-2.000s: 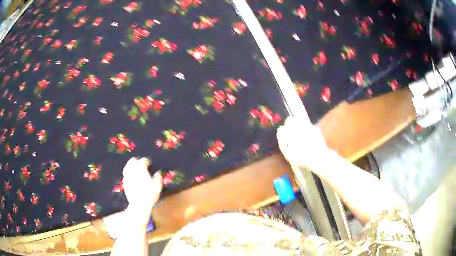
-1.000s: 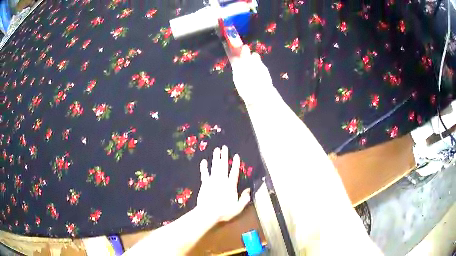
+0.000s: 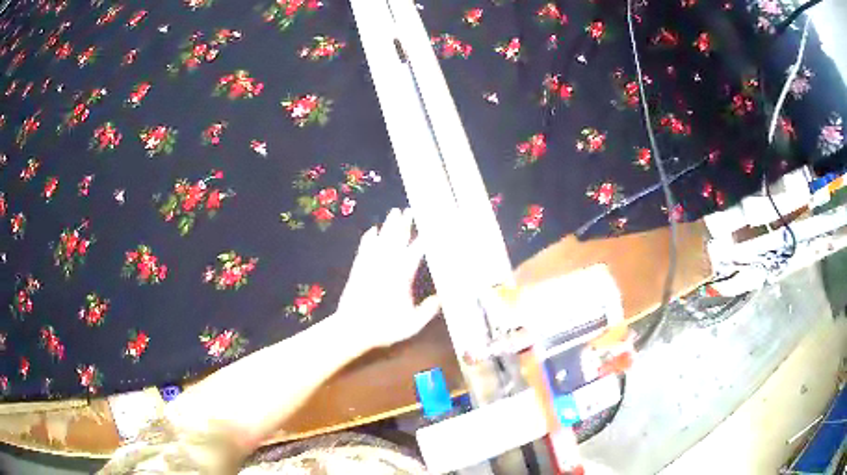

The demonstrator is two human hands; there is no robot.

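Observation:
Dark floral fabric (image 3: 195, 139) with red rose clusters lies over the table. A long white cutter rail (image 3: 432, 158) crosses it from the top to the near edge. The white end cutter (image 3: 520, 371), with red and blue parts, is at the rail's near end over the table edge. My left hand (image 3: 385, 278) lies on the cloth near the edge, against the rail's left side, palm down with fingers spread; its fingertips are partly hard to make out by the rail. My right hand is not in view.
The brown wooden table edge (image 3: 353, 378) runs along the front, with a blue piece (image 3: 432, 391) on it. A thin cable (image 3: 655, 158) hangs over the cloth at right. White items (image 3: 766, 218) sit at the right edge. Grey floor (image 3: 743, 343) shows beyond.
The cutter has come from far up the cloth to the near table edge. The right hand and arm have left the picture. The rail now shows fully beside my left hand, which stays on the cloth.

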